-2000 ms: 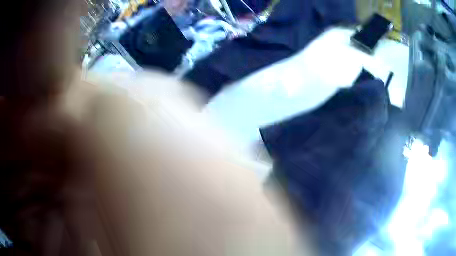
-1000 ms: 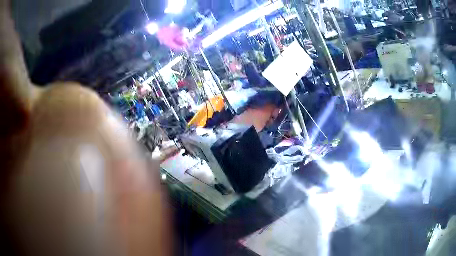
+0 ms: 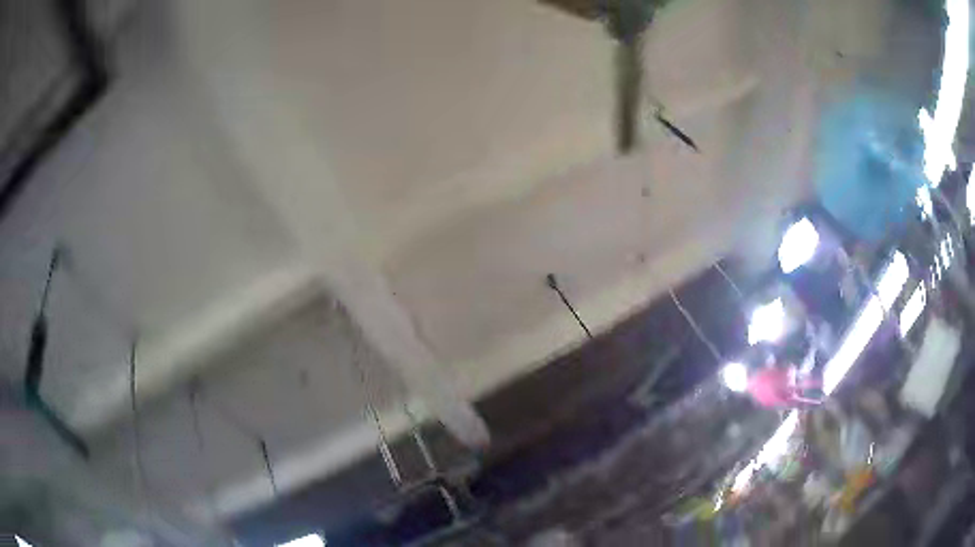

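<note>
Neither of my hands is in view. No garment, sewing machine or table surface can be made out near me. The camera is tilted and faces upward, so the pale ceiling (image 3: 503, 139) with its beams (image 3: 374, 321) fills most of the view. The picture is blurred.
A ceiling fan (image 3: 628, 75) hangs at the top. Bright lamps (image 3: 796, 245) and tube lights (image 3: 866, 326) run along the right. A pink object (image 3: 772, 388) is beside a lamp. A white panel (image 3: 932, 366) is at the right. Blurred coloured items (image 3: 845, 486) lie lower right.
The view has swung up from the workshop and tables to the ceiling. The large blurred skin-coloured shape at the left is gone. The lamps and pink object now appear farther right and lower.
</note>
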